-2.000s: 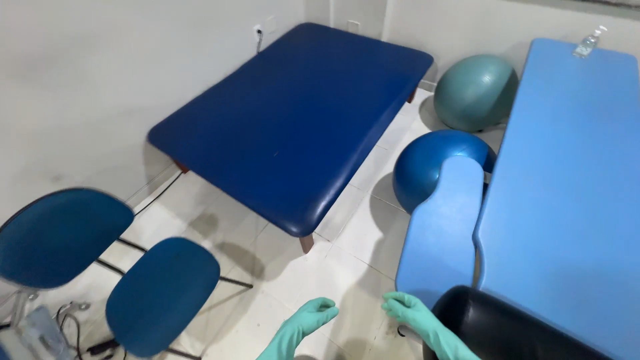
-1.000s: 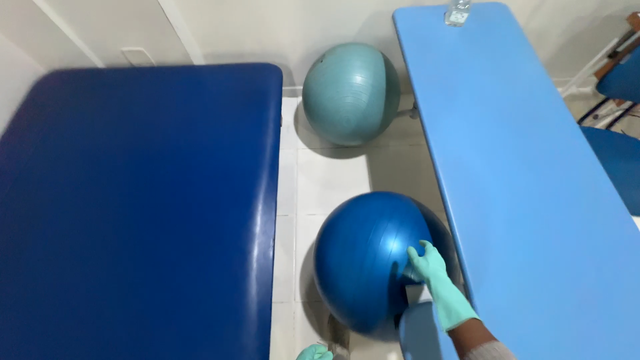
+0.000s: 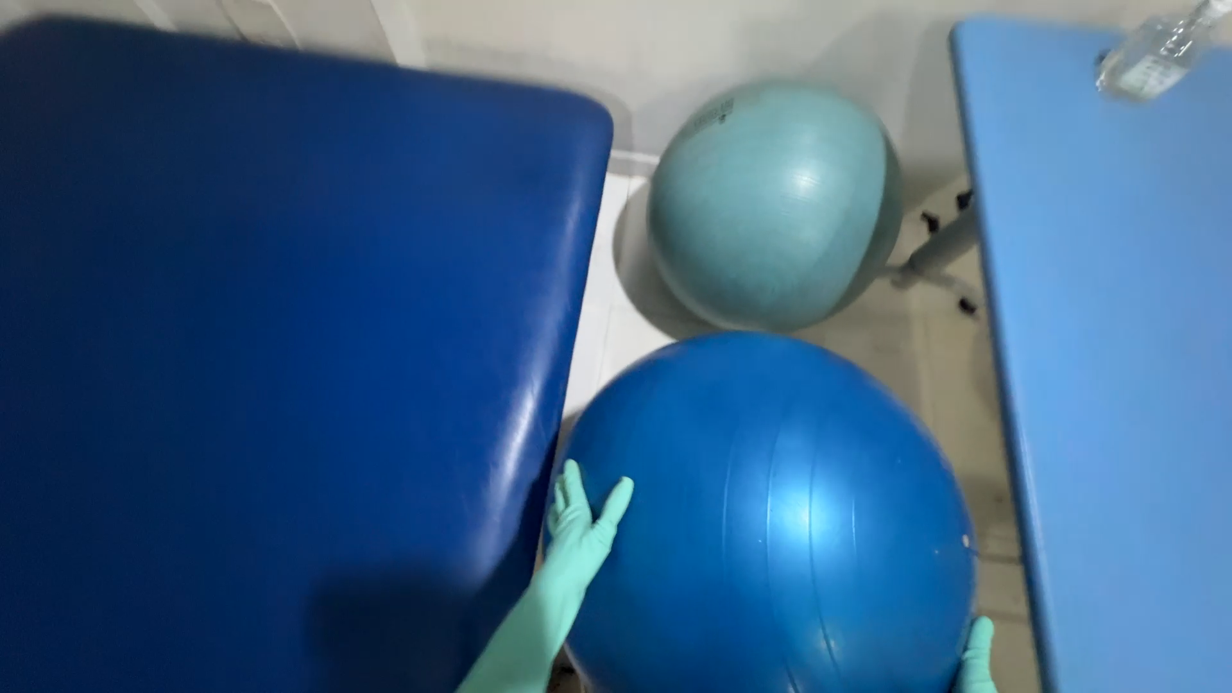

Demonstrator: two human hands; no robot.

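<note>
A large blue exercise ball (image 3: 770,520) fills the lower middle of the head view, between two padded tables. My left hand (image 3: 580,529), in a mint-green glove, lies with spread fingers against the ball's left side. At the ball's lower right edge, my right hand (image 3: 976,659) presses on its side in a matching glove; only part of it shows, the rest being cut off by the frame's bottom edge. The ball is held between both palms. Just beyond it a grey-green exercise ball (image 3: 775,207) rests on the floor near the wall.
A low dark blue padded table (image 3: 289,318) takes up the left side, its edge close to my left hand. On the right stands a light blue padded table (image 3: 1126,337) with a clear plastic bottle (image 3: 1150,72) on top. A grey metal leg (image 3: 943,245) shows beside it.
One second ago only my right hand touched the blue ball, beside the light blue table; now both hands are on its sides. The ball has moved left, close to the dark blue table. The view has shifted.
</note>
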